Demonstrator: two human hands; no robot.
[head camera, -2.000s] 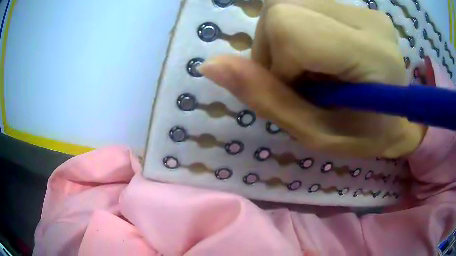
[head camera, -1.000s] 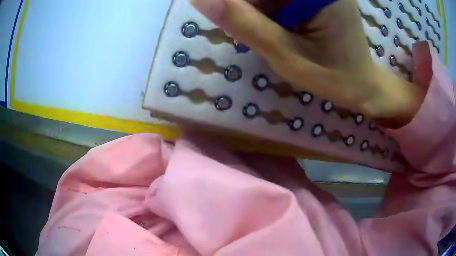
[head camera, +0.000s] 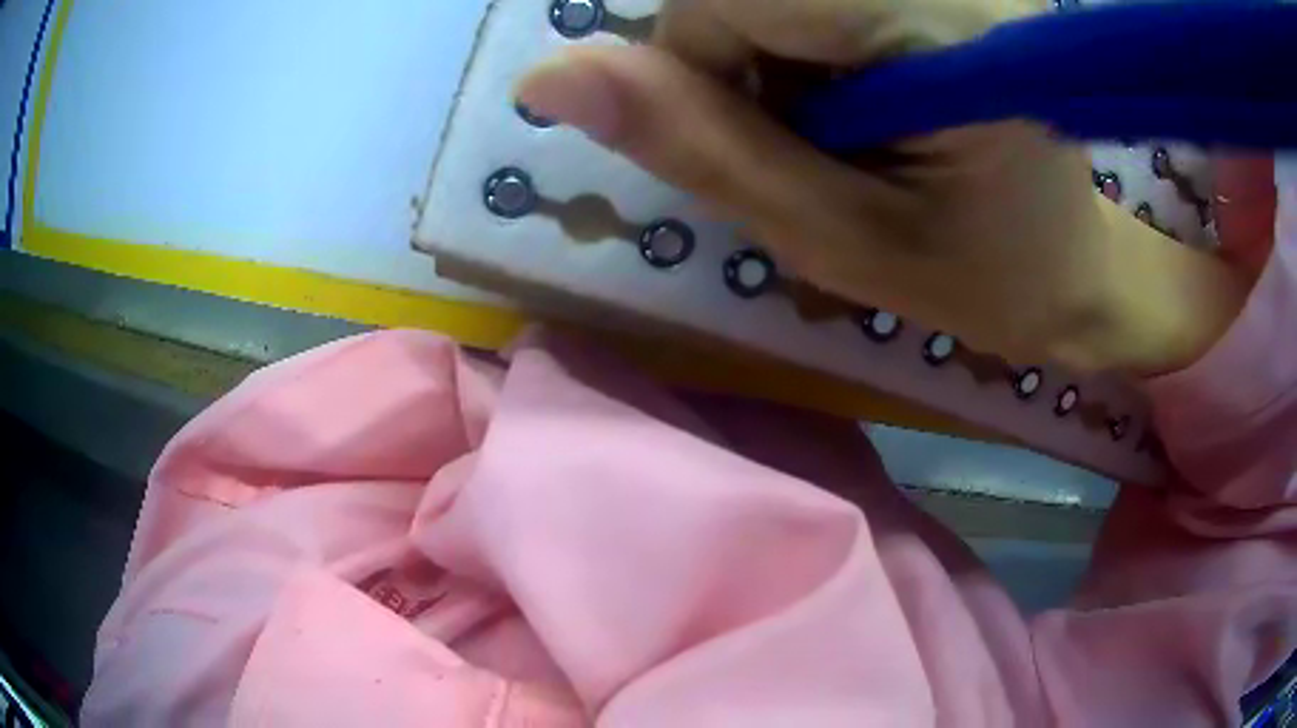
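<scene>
An off-white parts tray (head camera: 458, 213) with a tan edge lies at a slant across the upper middle. Dark round metal parts (head camera: 508, 192) with pale centres sit at the ends of its tan dumbbell-shaped slots. My right hand (head camera: 882, 213) reaches in from the right, over the tray, and holds a dark blue tool (head camera: 1038, 78). My thumb tip partly covers a round part near the tray's left edge. The tool's working end is hidden by my fingers, and its other end is cut off at the right. My left hand is not in view.
The white tabletop (head camera: 256, 128) lies left of the tray, with yellow tape (head camera: 270, 289) along its front edge and blue tape at the far left. The pink jacket (head camera: 683, 555) fills the bottom. A grey ledge shows below the tape.
The tray sits higher in the picture. My right hand is lower over it, its thumb nearer the front rows. The blue tool now extends out to the picture's right edge.
</scene>
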